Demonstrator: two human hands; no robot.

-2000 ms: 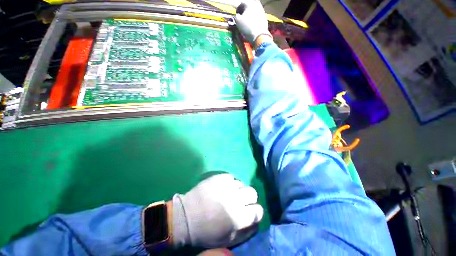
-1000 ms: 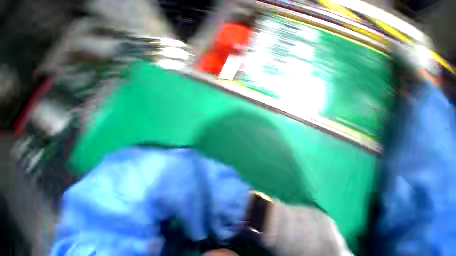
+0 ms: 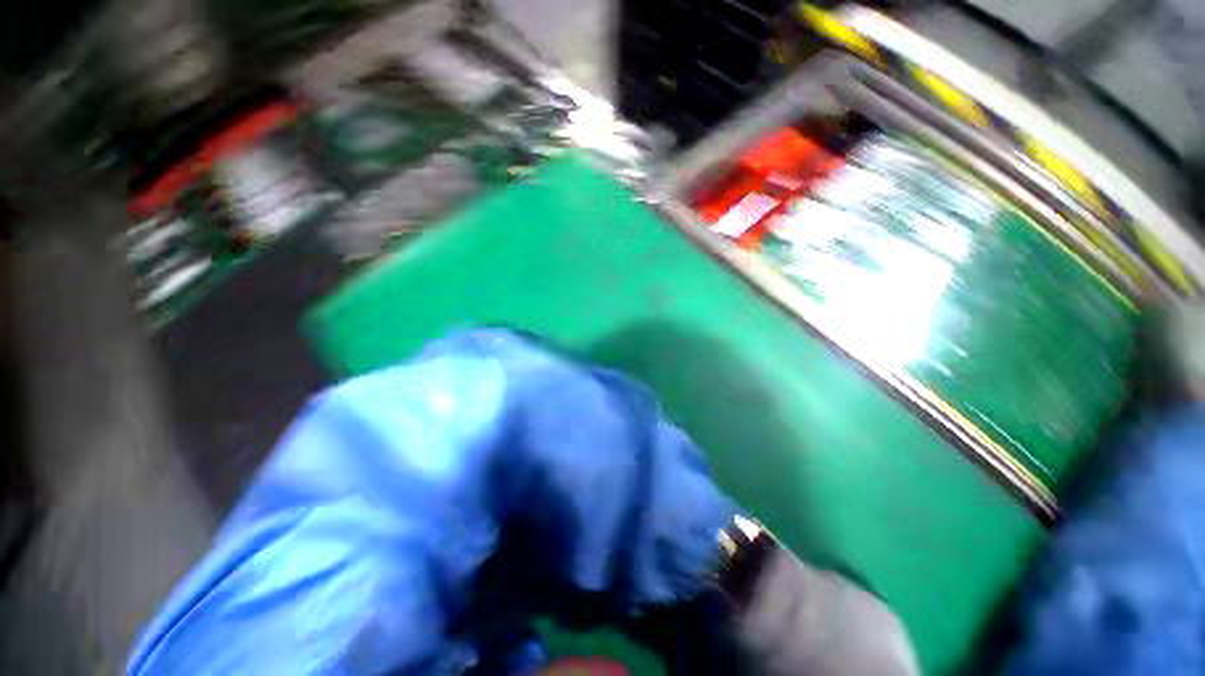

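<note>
The green circuit board (image 3: 1044, 330) lies inside the grey metal frame (image 3: 846, 337), its pale connector side washed out by glare. My left hand (image 3: 826, 621), in a pale glove, is blurred low over the green mat (image 3: 595, 251), below a dark wristband; its fingers are not clear. My right hand (image 3: 1176, 346) is a grey blur at the right end of the frame, above my blue sleeve; its fingers cannot be made out.
A red surface (image 3: 780, 172) with a white label shows in the frame's left part. A yellow-black striped rail (image 3: 971, 99) runs behind the frame. Blurred populated boards (image 3: 377, 139) and a dark surface (image 3: 245, 357) are at the left.
The view has swung left, so the frame and board now sit further right and more tilted, and the boards at left have come in. The side cutters have left view.
</note>
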